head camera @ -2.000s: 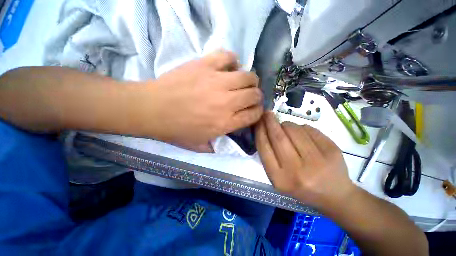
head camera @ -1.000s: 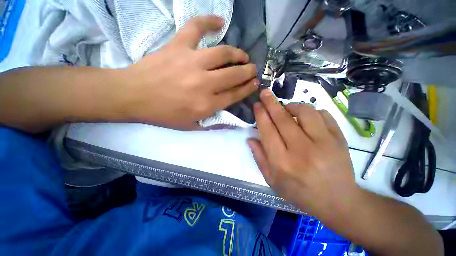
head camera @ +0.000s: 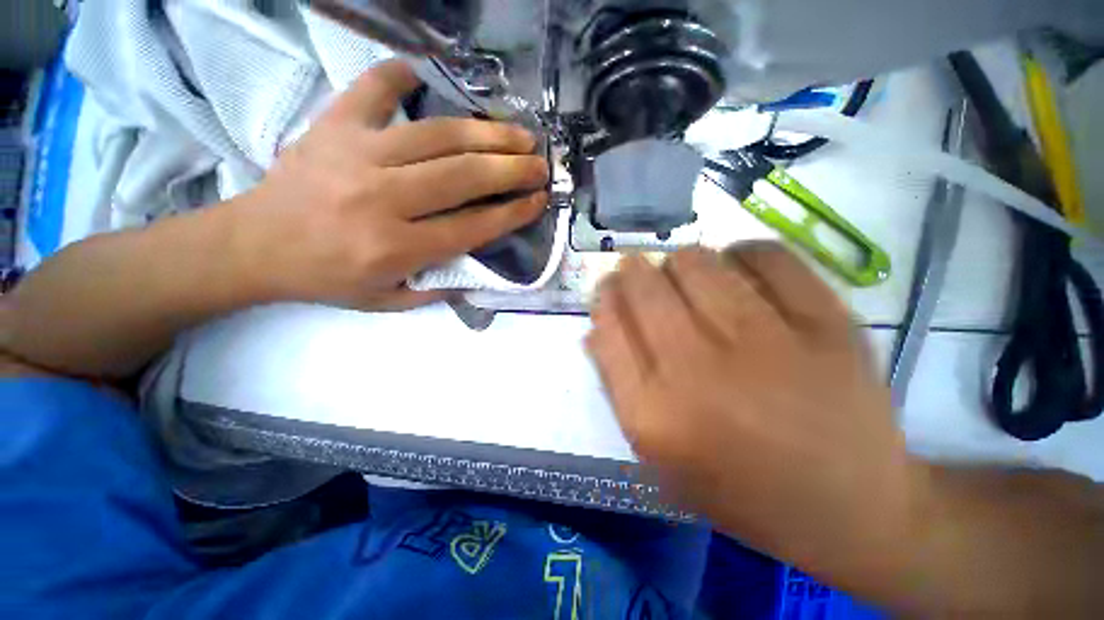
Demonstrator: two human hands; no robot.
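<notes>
The dark grey panel (head camera: 518, 252) lies beside the needle, with a white edge strip (head camera: 551, 269) curving around its near end. The pale textured garment (head camera: 218, 85) is bunched at the upper left. My left hand (head camera: 394, 200) lies flat on the grey panel, fingers spread slightly and fingertips beside the presser foot (head camera: 559, 182). My right hand (head camera: 739, 375) is right of the panel, over the table near the needle plate (head camera: 630, 240). It is blurred, its fingers are bent and their tips are partly hidden, so I cannot tell whether it holds anything.
The sewing machine head (head camera: 799, 42) spans the top. Green-handled snips (head camera: 823, 224) lie right of the needle plate. Farther right are a slim silver tool (head camera: 930, 279), black-handled scissors (head camera: 1039, 351), a yellow tool (head camera: 1053, 145) and a pale strip (head camera: 1005, 188). A scale (head camera: 424, 454) runs along the table's front edge.
The view has shifted, with the machine head now lower and more central. My right hand has moved away from the grey panel and my left fingertips. My left hand stays on the panel.
</notes>
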